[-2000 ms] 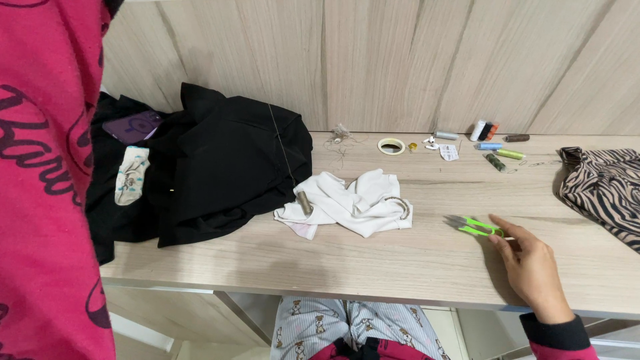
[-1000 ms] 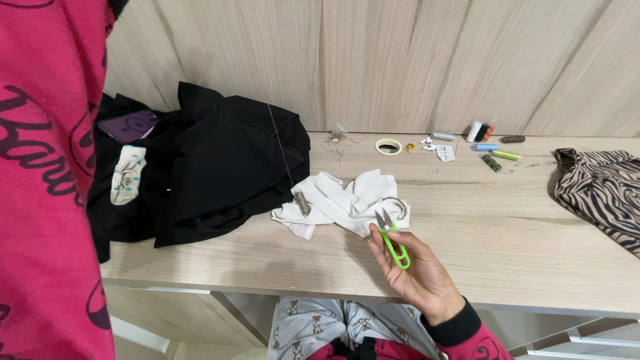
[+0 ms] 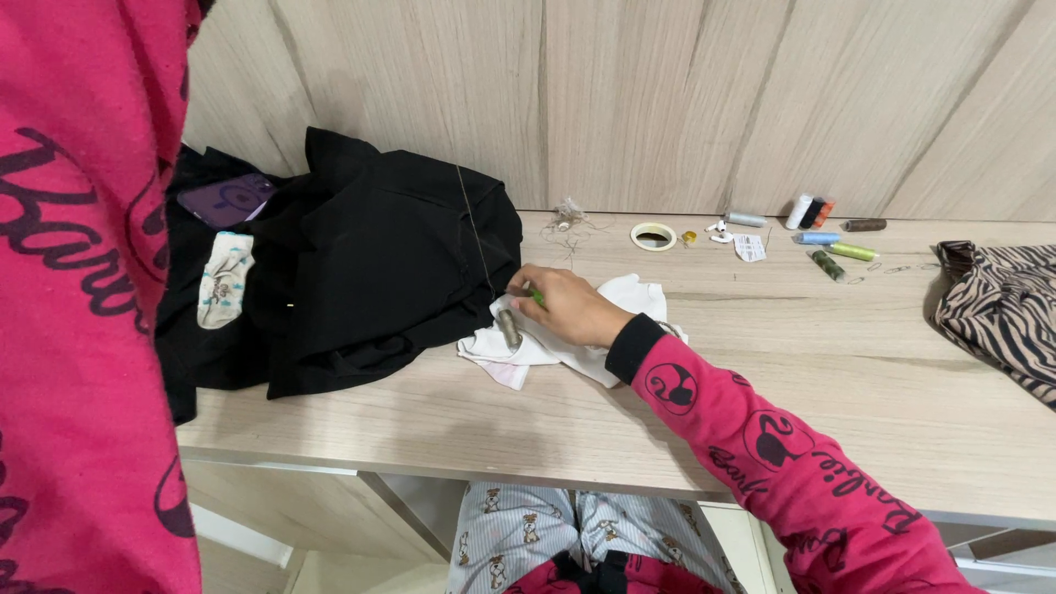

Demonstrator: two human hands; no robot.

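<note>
My right hand [image 3: 569, 305] is closed around green-handled thread snips [image 3: 536, 297], mostly hidden by the fingers. It is over a crumpled white cloth [image 3: 631, 295], beside a spool of greyish thread [image 3: 509, 328] lying on that cloth. A thin thread [image 3: 474, 223] runs up from near the spool across black fabric [image 3: 388, 247]. My left hand is out of sight; only a raised pink sleeve [image 3: 82, 289] fills the left side. A small patterned white cloth piece [image 3: 225, 280] and a purple phone [image 3: 227, 200] lie on black fabric.
Along the back of the wooden desk [image 3: 412, 421] are a tape roll [image 3: 653, 237], white earbuds [image 3: 719, 232], a paper tag [image 3: 750, 247] and several thread spools, one light green [image 3: 853, 251]. Zebra-striped fabric [image 3: 1002, 309] lies at the right, near some safety pins [image 3: 898, 268].
My right hand has moved left with the green snips, from the bare desk to the right of the white cloth, over the cloth and close to the thread spool.
</note>
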